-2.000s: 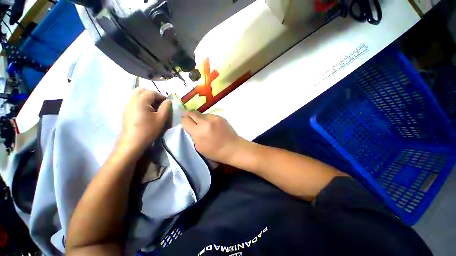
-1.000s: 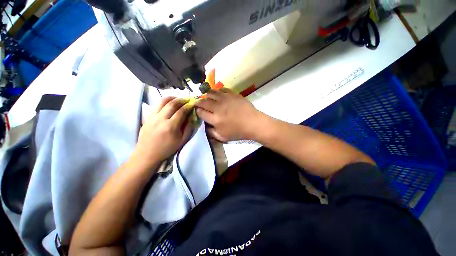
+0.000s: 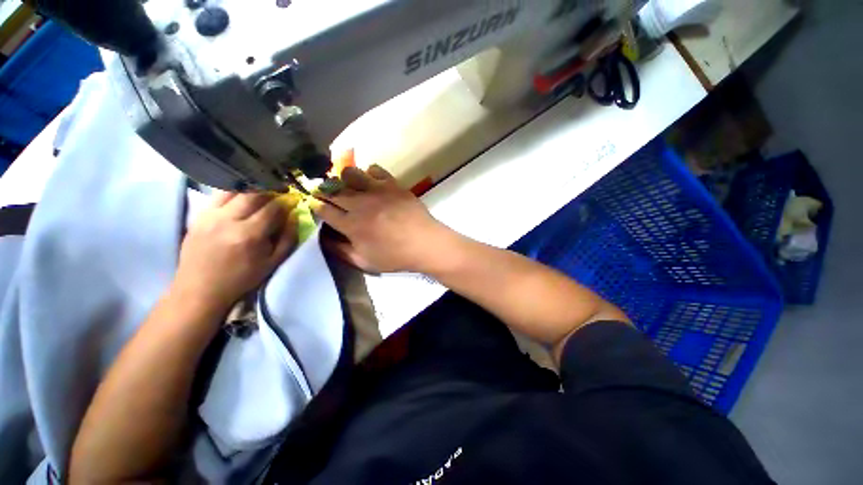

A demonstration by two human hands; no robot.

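Note:
The pale grey garment (image 3: pixel 104 199) lies in large folds over the left of the table and the wearer's lap, with dark binding along panel edges. The industrial sewing machine (image 3: pixel 369 66) stands above it. My left hand (image 3: pixel 232 242) presses garment fabric just left of the needle area (image 3: pixel 305 189). My right hand (image 3: pixel 378 218) holds the fabric edge right of the needle, close to my left fingertips. Fabric between the hands looks yellow-green under the lamp. The needle tip and exact seam are hidden by the fingers and machine head. A tan fabric part (image 3: pixel 360 308) hangs below my right hand.
Black-handled scissors (image 3: pixel 614 80) lie at the machine's right end. A large blue plastic basket (image 3: pixel 653 275) stands on the floor at right, with a smaller one (image 3: pixel 804 275) holding pale scraps behind it. The orange guide (image 3: pixel 343 161) is partly covered by my right hand.
Both hands moved up to the needle with the fabric edge from two seconds ago, then stayed close there. The camera view has shifted, showing more of the machine and floor at right.

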